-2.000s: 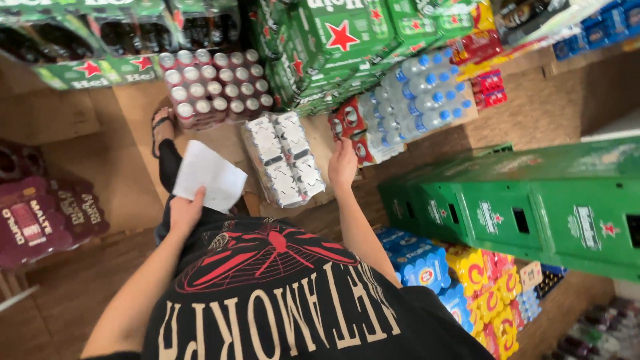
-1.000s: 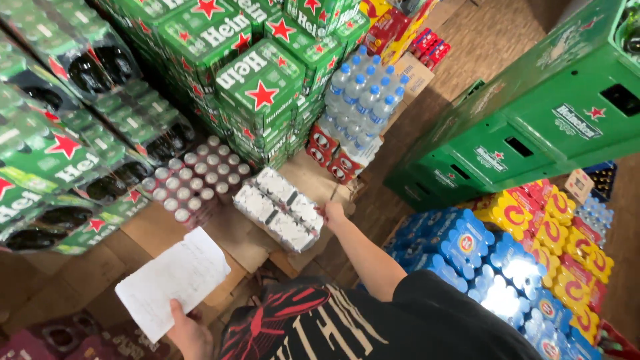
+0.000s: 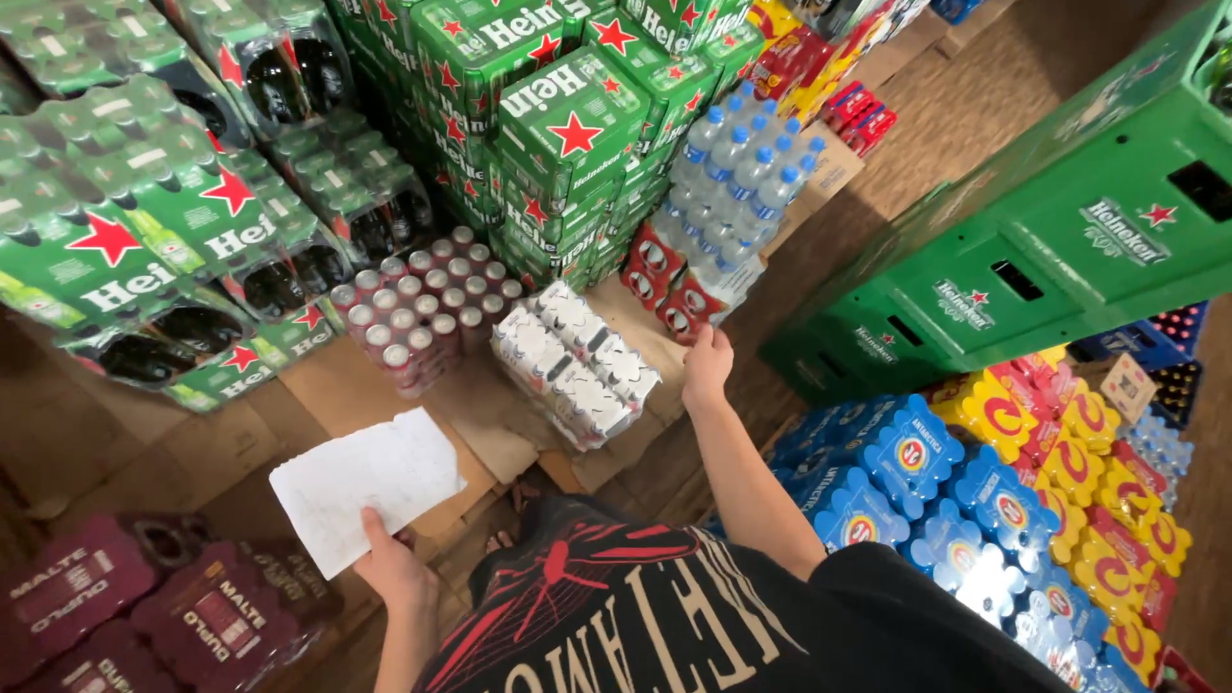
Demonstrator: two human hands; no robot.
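Note:
My left hand [image 3: 397, 568] holds a white sheet of paper [image 3: 366, 481] by its lower edge, the thumb on top. My right hand [image 3: 707, 366] is at the near corner of the red shrink-wrapped packs [image 3: 679, 274]; its fingertips are partly hidden, and I cannot tell whether it grips them or only touches. To its left, a white shrink-wrapped multipack [image 3: 577, 366] rests on cardboard. Beyond that stands a pack of cans with silver tops [image 3: 423, 308]. Clear bottles with blue caps [image 3: 736, 183] stand just behind the red packs.
Green Heineken cartons [image 3: 573, 135] are stacked behind, and wrapped green bottle packs [image 3: 125, 221] at the left. Tall green crates [image 3: 1001, 260] stand on the right. Blue Antarctica packs [image 3: 905, 452] and yellow packs [image 3: 1078, 462] fill the lower right. Maroon Malte packs [image 3: 217, 616] lie lower left.
The view has turned and shifted strongly. My right hand was over the red packs two seconds ago, then by the white multipack's right end, and is now at the red packs' near corner. The paper stays in my left hand.

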